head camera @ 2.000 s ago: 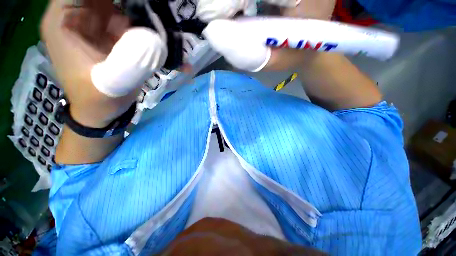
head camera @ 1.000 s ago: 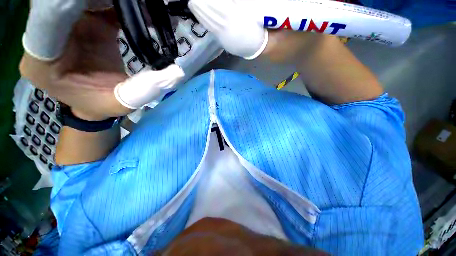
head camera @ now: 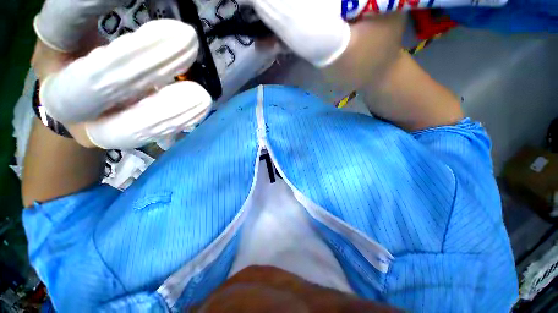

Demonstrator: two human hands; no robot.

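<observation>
My left hand (head camera: 122, 85), with white finger cots, holds a black frame part (head camera: 204, 52) at the upper left. The part looks like a dark bar seen nearly edge-on. My right hand (head camera: 324, 33), also with white finger cots and partly cut off by the top edge, holds a white paint marker (head camera: 422, 5) with red and blue lettering. The marker's dark tip points left at the frame part; whether it touches is blurred.
A white parts tray (head camera: 245, 67) with rows of black frames lies behind the hands. Another white tray (head camera: 125, 168) shows below my left hand. A cardboard box (head camera: 535, 174) stands at the far right. Yellow-and-black tape (head camera: 346, 100) marks the grey floor.
My left hand has turned, so its cotted fingers now lie across the frame part, which shows as one narrow bar. The marker has moved up, partly out of the picture.
</observation>
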